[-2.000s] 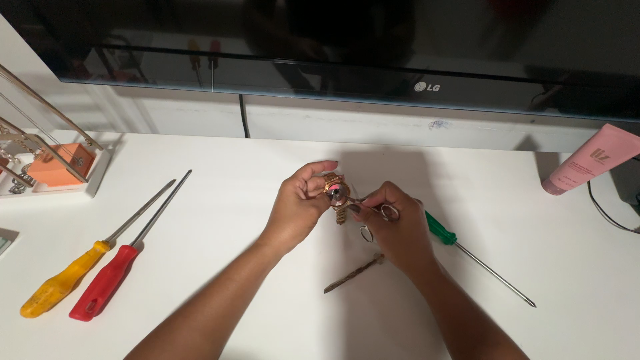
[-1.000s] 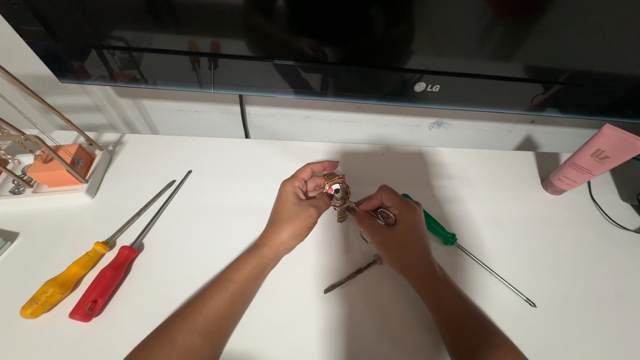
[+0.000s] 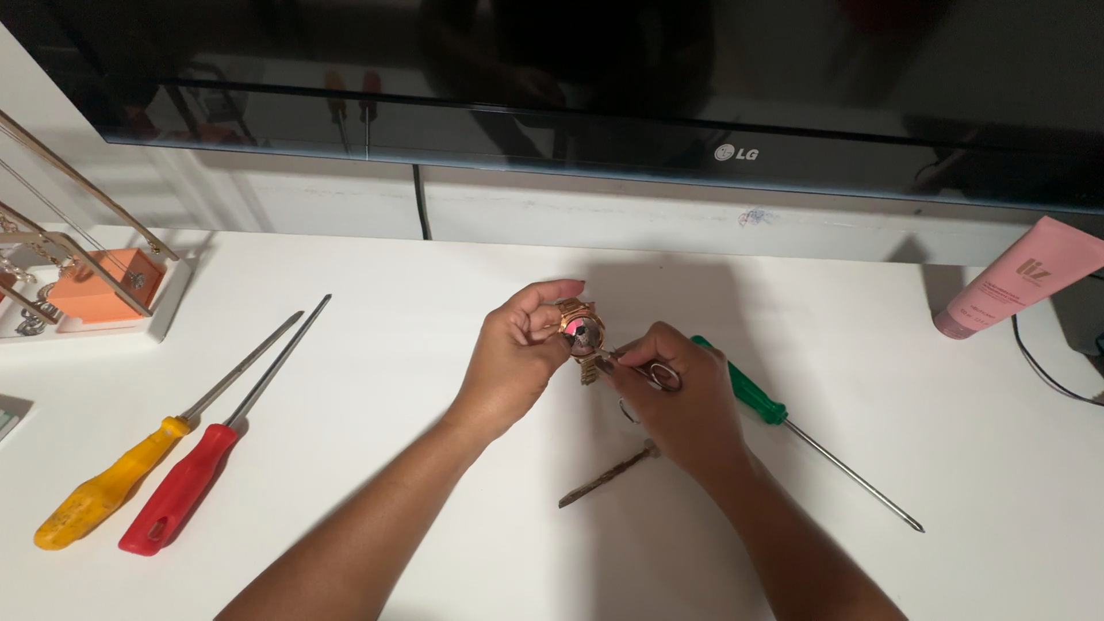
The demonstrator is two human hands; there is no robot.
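Observation:
My left hand [image 3: 522, 358] holds a gold-coloured wristwatch [image 3: 583, 333] up above the white table, its round face tilted toward me and part of its metal bracelet hanging below. In my right hand [image 3: 681, 392] is a small pair of metal scissors [image 3: 662, 376], gripped near the blades, with the finger loops sticking out. The scissors' tip meets the lower right edge of the watch case; whether it goes into a gap cannot be seen. Below my right hand lies a thin brown twisted piece [image 3: 606, 474]. A green-handled screwdriver [image 3: 759, 398] lies just right of that hand.
Yellow [image 3: 108, 492] and red [image 3: 181, 492] screwdrivers lie at the left. Behind them stands a white jewellery stand [image 3: 168, 302] with an orange box [image 3: 108, 285]. A television [image 3: 552, 112] spans the back. A pink tube [image 3: 1022, 280] and a black cable [image 3: 1048, 366] are at the right.
My right hand and the scissors have shifted slightly at the watch's lower edge, and the scissors' loops have turned a little. The watch has tilted slightly in my left hand.

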